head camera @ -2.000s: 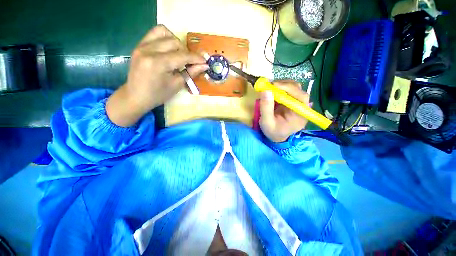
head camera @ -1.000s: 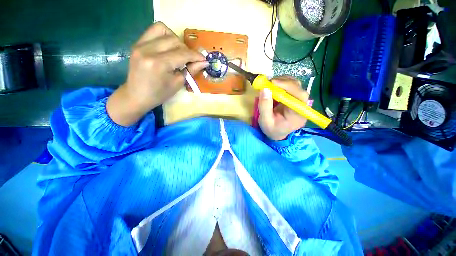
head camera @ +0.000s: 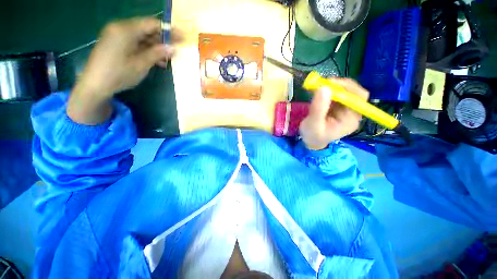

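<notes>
The round dark workpiece with a pale centre (head camera: 231, 68) sits in the orange-brown fixture plate (head camera: 211, 89) on the cream board (head camera: 191, 115). My right hand (head camera: 333, 116) holds the yellow soldering iron (head camera: 357, 101) to the right of the plate. Its dark tip points left, near the plate's upper right edge, apart from the workpiece. My left hand (head camera: 122, 57) is blurred, left of the board, fingers bent. A narrow dark strip with a pale band (head camera: 167, 27) is by its fingertips; whether the hand holds it cannot be told.
A pink-red block (head camera: 283, 119) lies by my right hand. A round tin (head camera: 311, 24), blue box (head camera: 393, 54), pale plate with a hole (head camera: 431, 90) and fan (head camera: 470, 111) are on the right. A spool (head camera: 27, 76) and thin wire (head camera: 79, 49) are on the left.
My left hand has moved left, off the workpiece and plate. My right hand has drawn the iron right, its tip away from the workpiece. More of the pink-red block shows.
</notes>
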